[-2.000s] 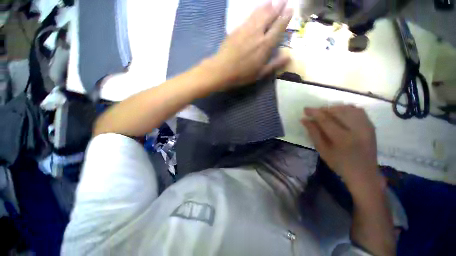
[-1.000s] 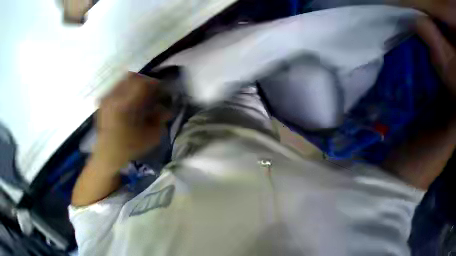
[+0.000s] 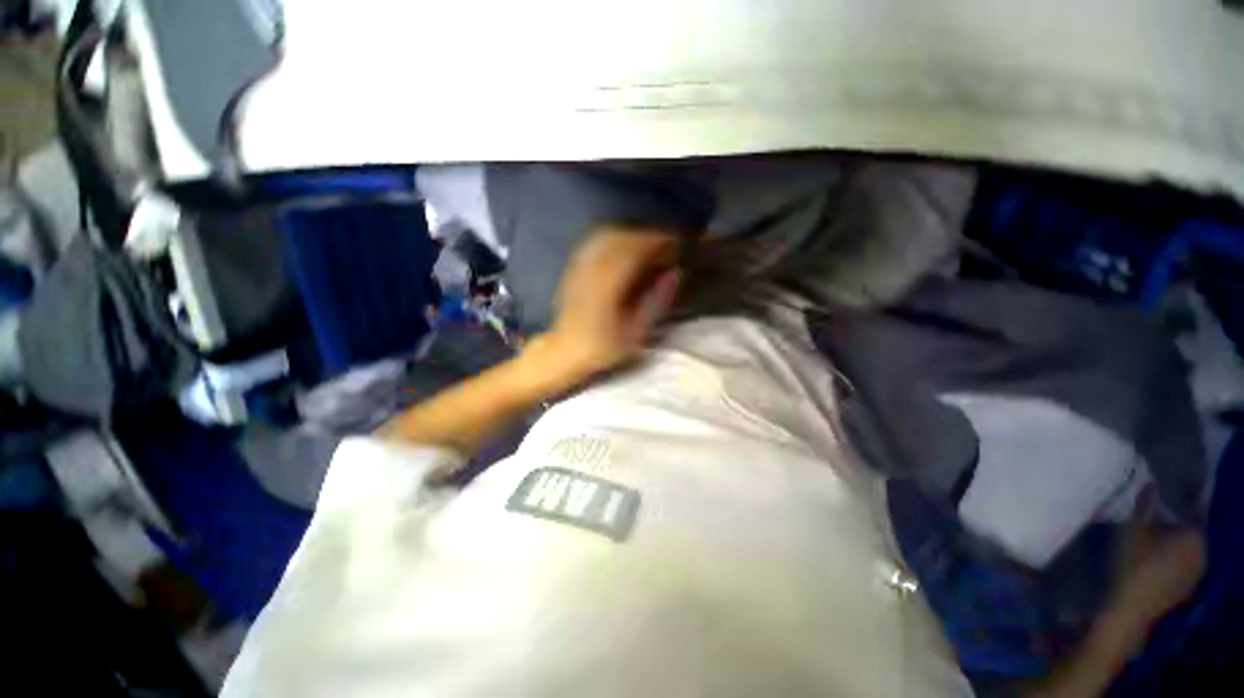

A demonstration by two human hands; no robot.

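Observation:
My left hand (image 3: 624, 293) is blurred in front of my body, below the table edge, at dark grey cloth (image 3: 546, 225) in the lap; its fingers are curled, and whether it grips the cloth cannot be told. My right hand (image 3: 1160, 566) is low at the right, blurred, at the lower edge of a white piece (image 3: 1044, 471). The white piece lies on a large grey piece (image 3: 1037, 341) over the blue container at my right side. The fingertips of my right hand are not clear.
The white table (image 3: 764, 82) spans the top, its front edge just above my lap. A grey panel (image 3: 218, 68) lies at its far left. Mixed cloth (image 3: 96, 314) hangs at the left. A blue container (image 3: 348, 280) stands under the table.
The view has swung from the machine to the right side, then back to the lap. Both hands have left the table top. The grey and white cloth at the right now lies lower.

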